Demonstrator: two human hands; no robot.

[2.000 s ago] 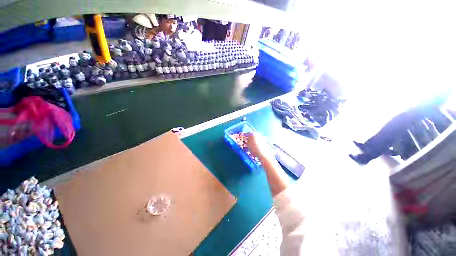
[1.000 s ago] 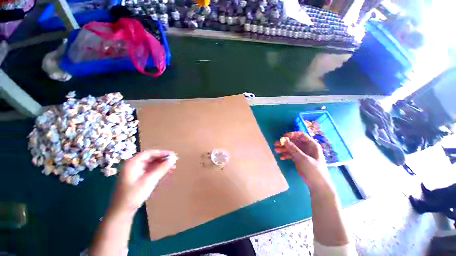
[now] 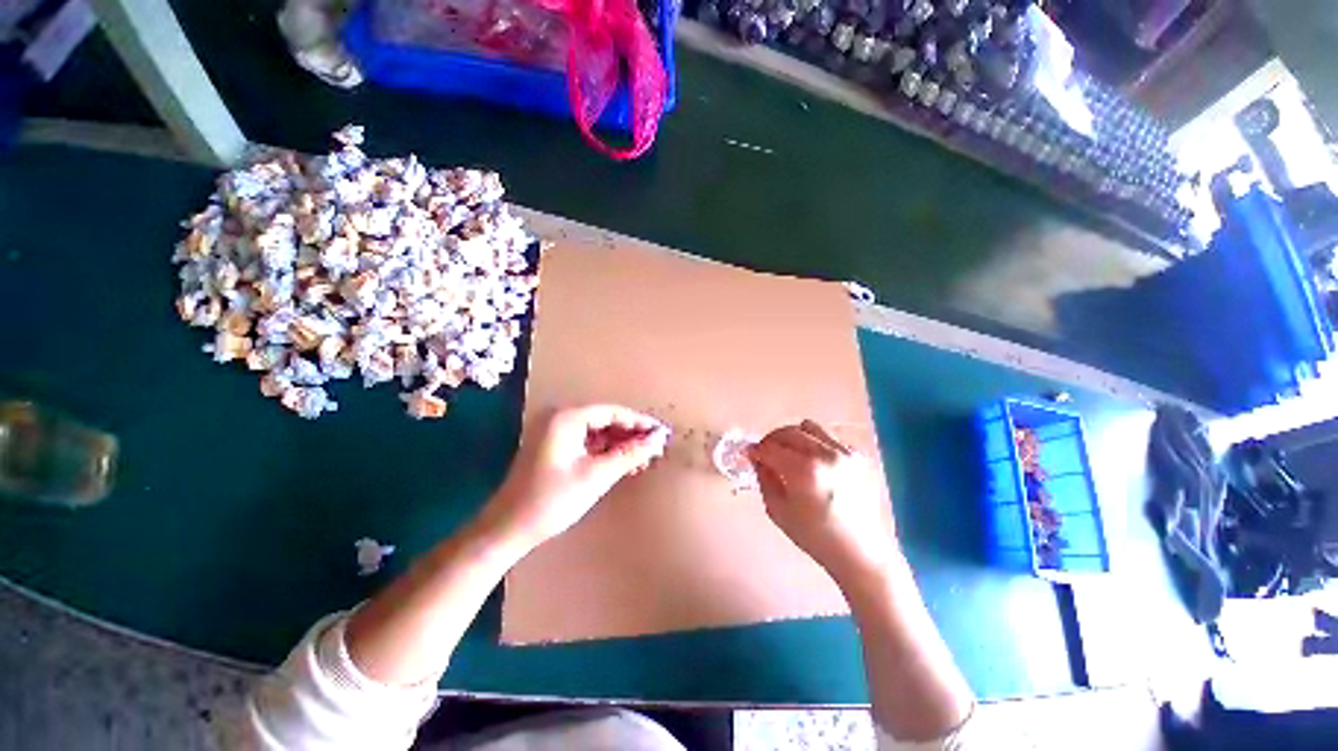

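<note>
The tan cardboard mat lies on the green bench in front of me. My left hand is over its left half, with thumb and fingertips pinched on a tiny pale part. My right hand is at the right side of the small clear round dish, fingertips together at its rim and covering part of it; whether they hold anything is too small to tell. Dark specks lie on the mat left of the dish. A large heap of whitish moulded parts lies left of the mat.
One pale part lies alone near my left forearm. A blue basket with orange-brown and dark parts stands right of the mat. A clear yellowish container lies far left. A blue tray with a pink bag is behind the heap.
My right hand has moved left from beside the blue basket to the dish. My left hand has come closer to the dish, still pinching. The camera view has shifted and tilted.
</note>
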